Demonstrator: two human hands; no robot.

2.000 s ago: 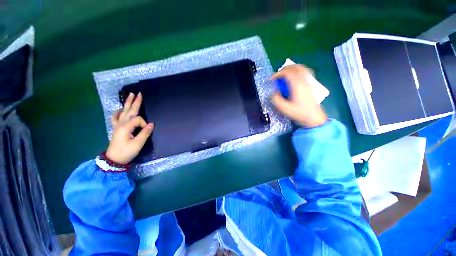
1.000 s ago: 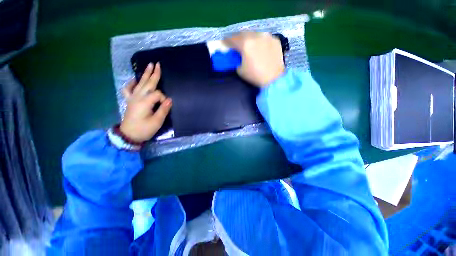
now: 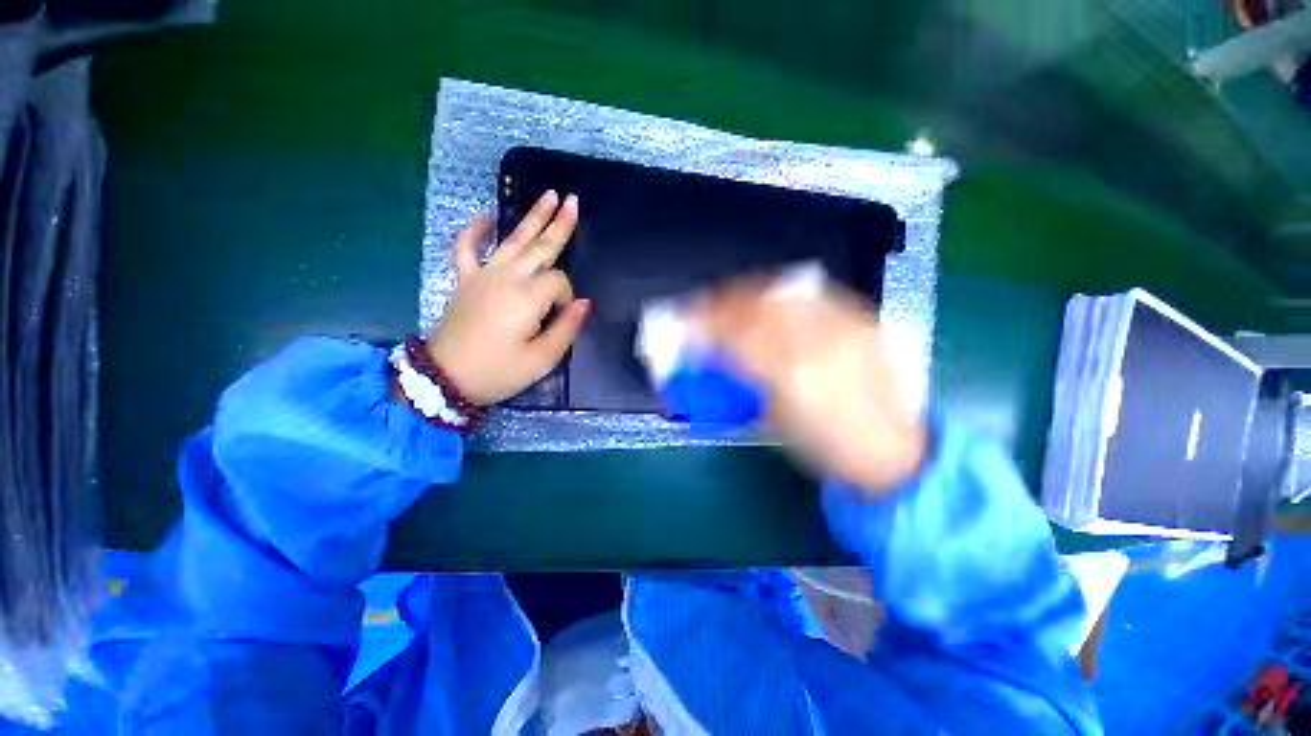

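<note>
A black panel (image 3: 719,216) lies flat on a silvery bubble bag (image 3: 647,137) that shows around it as a pale border. My left hand (image 3: 506,309) rests on the panel's left end, its fingertips on the black surface and its fingers apart, holding nothing. My right hand (image 3: 827,374) is motion-blurred over the lower right part of the panel. It grips a blue squeegee (image 3: 712,397) with a white part at its left. The hand covers part of the panel's right half. A black sheet on the panel cannot be told clearly from it.
The panel is on a green bench (image 3: 273,216). A white-edged stack of dark sheets (image 3: 1172,417) stands at the right. A tall pile of wavy silvery layers (image 3: 51,388) is at the far left. White paper (image 3: 1098,582) shows below the bench edge at the right.
My right hand has moved the squeegee from the bubble bag's right side to the panel's upper part, then down to its lower part. My left hand stays on the left end. The view has shifted.
</note>
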